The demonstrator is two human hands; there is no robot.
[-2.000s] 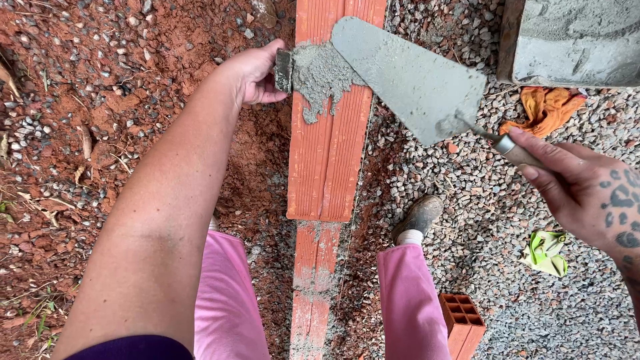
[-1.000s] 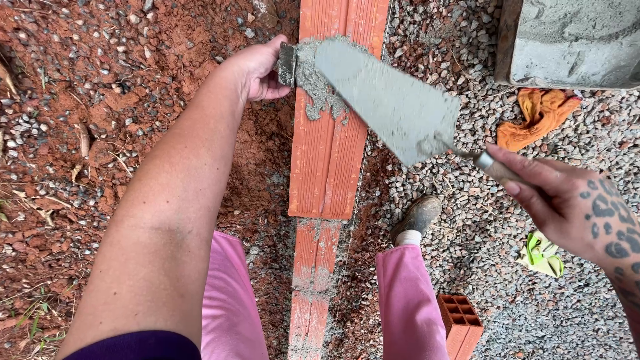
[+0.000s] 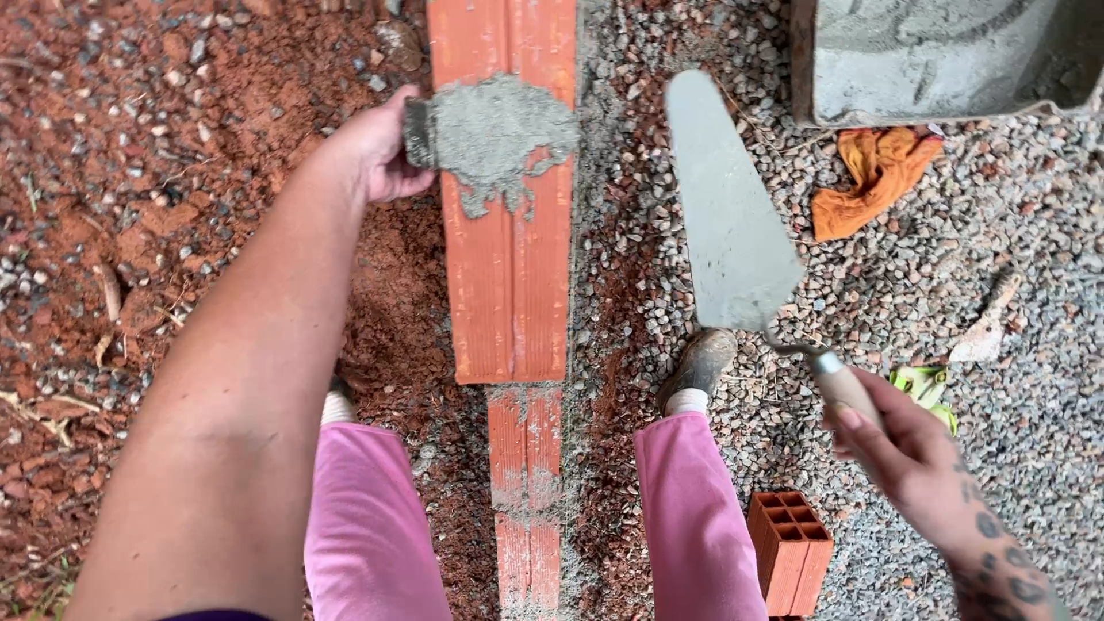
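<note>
A brick trowel [image 3: 733, 216] is in my right hand [image 3: 888, 431], gripped by its handle, its blade over the gravel right of the wall. My left hand [image 3: 384, 147] holds a small mortar-smeared flat piece [image 3: 420, 134] against the left side of the wall; its full shape is hidden. Grey mortar [image 3: 504, 129] lies spread across the top of the red hollow clay bricks [image 3: 509, 293], with ragged edges toward me. Below the near end of this upper course, a lower brick course [image 3: 526, 448] runs between my legs, with mortar smears on it.
A mortar trough [image 3: 906, 95] stands at the upper right, beside an orange cloth [image 3: 871, 185]. A loose hollow brick [image 3: 789, 548] stands by my right leg. A green and white scrap [image 3: 923, 388] lies on the gravel near my right wrist. Red soil borders the wall's left side.
The trowel has left the mortar and swung right, over the gravel. The mortar patch now shows across the brick's width. My left hand remains at the wall's left side.
</note>
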